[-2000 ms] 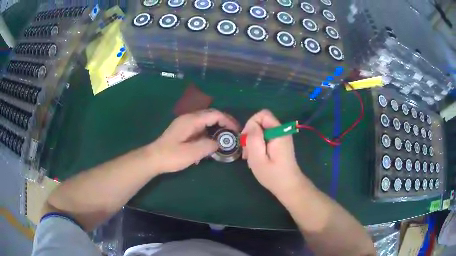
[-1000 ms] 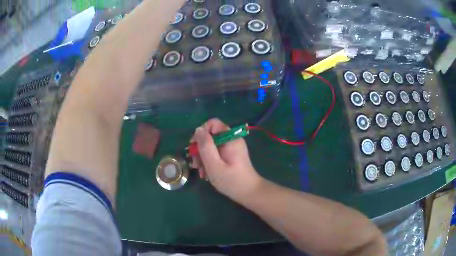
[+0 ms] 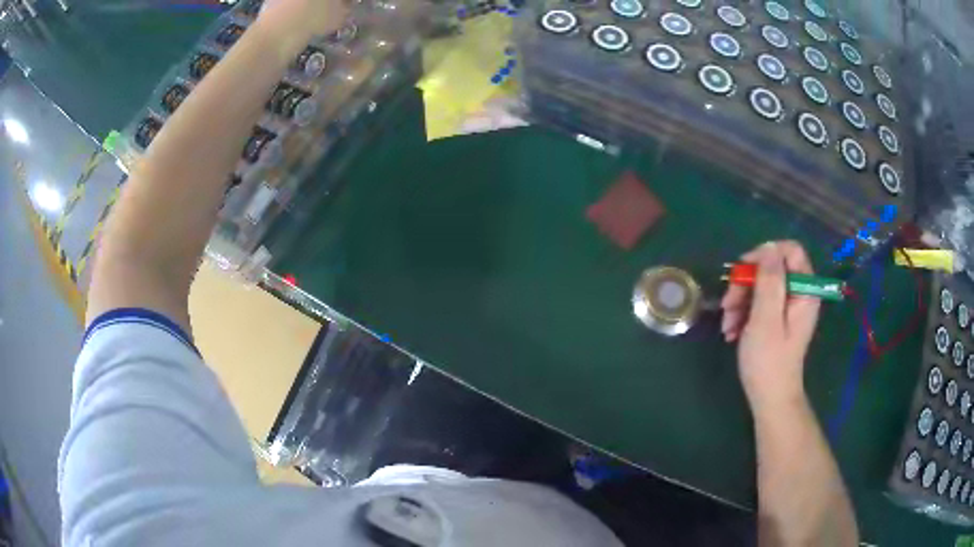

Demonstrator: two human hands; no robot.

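My right hand [image 3: 778,310] holds a green test probe [image 3: 814,285] with a red front end, its tip pointing left just beside the test base. The round metal test base [image 3: 666,300] lies on the green mat with no driver on it. My left hand [image 3: 304,13] is at the top edge, over the left-hand trays, partly cut off and blurred; its fingertips cannot be made out. The left-hand trays [image 3: 262,201] hold dark round drivers in rows.
A reddish-brown square [image 3: 626,211] lies near the base. A tray of ringed drivers [image 3: 705,128] stands at the far side, yellow paper [image 3: 470,86] at its left. Another tray [image 3: 927,427] is at right, near yellow tape [image 3: 925,259] and a red lead [image 3: 878,348]. A carton [image 3: 251,347] is below the bench.
The driver seen on the base two seconds ago is gone from it. My left hand has gone from the base across the far tray to the left-hand trays. The view has turned left; my right hand keeps the probe.
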